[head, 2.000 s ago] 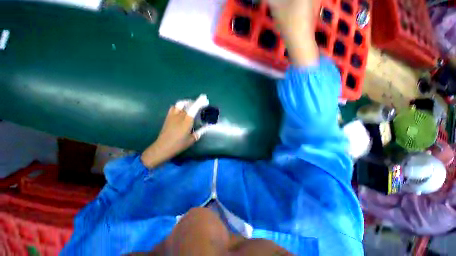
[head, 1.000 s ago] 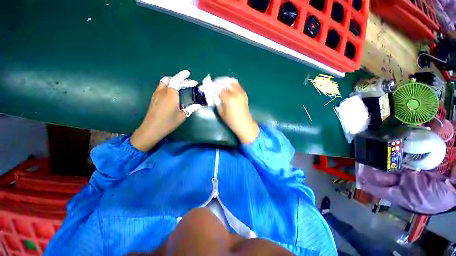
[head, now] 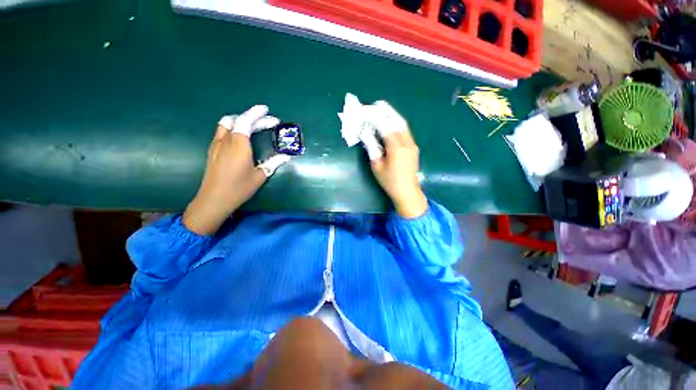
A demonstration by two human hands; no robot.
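My left hand, with white finger cots, holds a small black smartwatch body between thumb and fingers over the green mat. Its screen faces up and is lit with white and blue marks. My right hand, also with white cots, holds a crumpled white cloth to the right of the watch, apart from it.
A red tray with black watches sits on a white board at the top. At right are thin pale sticks, a white pouch, a dark box with coloured squares, a green fan and a person's pinkish sleeve.
The right hand came down from the tray to the watch, then moved right, away from it, with the cloth. The watch screen now shows lit. The tray sits higher in view.
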